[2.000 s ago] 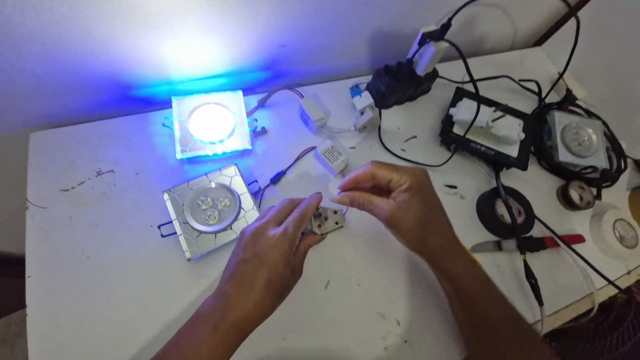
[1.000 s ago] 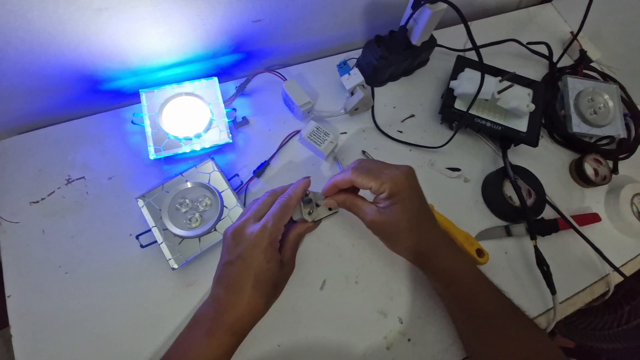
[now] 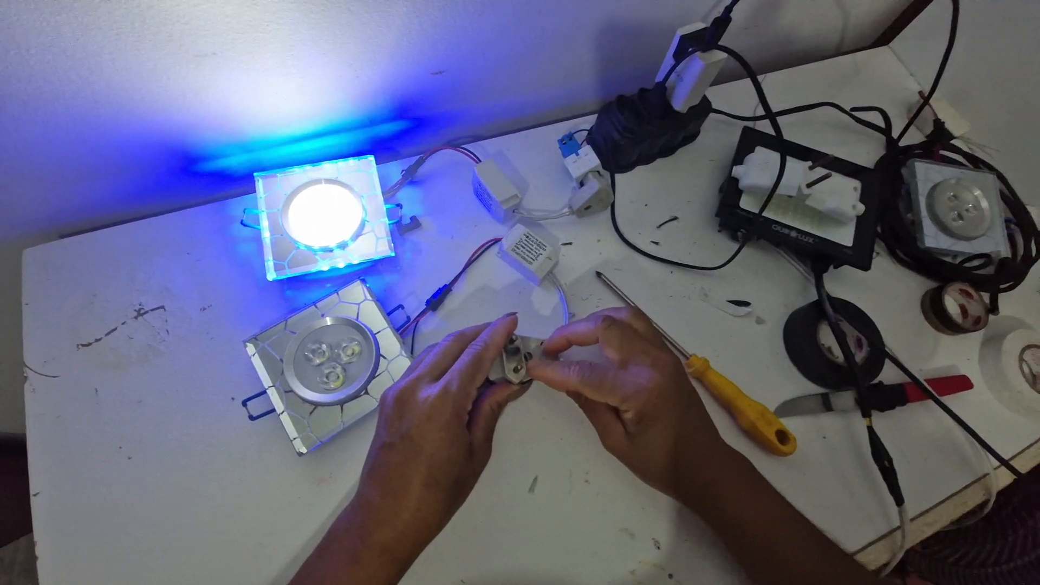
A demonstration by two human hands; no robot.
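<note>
My left hand (image 3: 443, 406) grips a small pale connector piece (image 3: 514, 362) with screws between thumb and fingers. At its right side, the thumb and index finger of my right hand (image 3: 621, 382) pinch together; what they pinch is mostly hidden. A white cable (image 3: 562, 294) runs from a white LED driver box (image 3: 530, 250) down towards the fingers. Red and black wires join that driver to an unlit square LED downlight (image 3: 331, 361) left of my hands. Behind it, a second square downlight (image 3: 323, 215) glows white and blue, wired to another driver box (image 3: 495, 188).
A yellow-handled screwdriver (image 3: 735, 402) lies beside my right forearm. Farther right are a floodlight (image 3: 853, 236), black tape (image 3: 792, 345), a red-handled knife (image 3: 934, 387), a brown tape roll (image 3: 952, 308) and another downlight (image 3: 959, 208) amid coiled cable. A black-wrapped power outlet (image 3: 642, 130) stands behind.
Both hands stay together at the small connector, with the right fingers shifting slightly. The yellow screwdriver, hidden in the oldest frame, now shows almost fully as the view has shifted.
</note>
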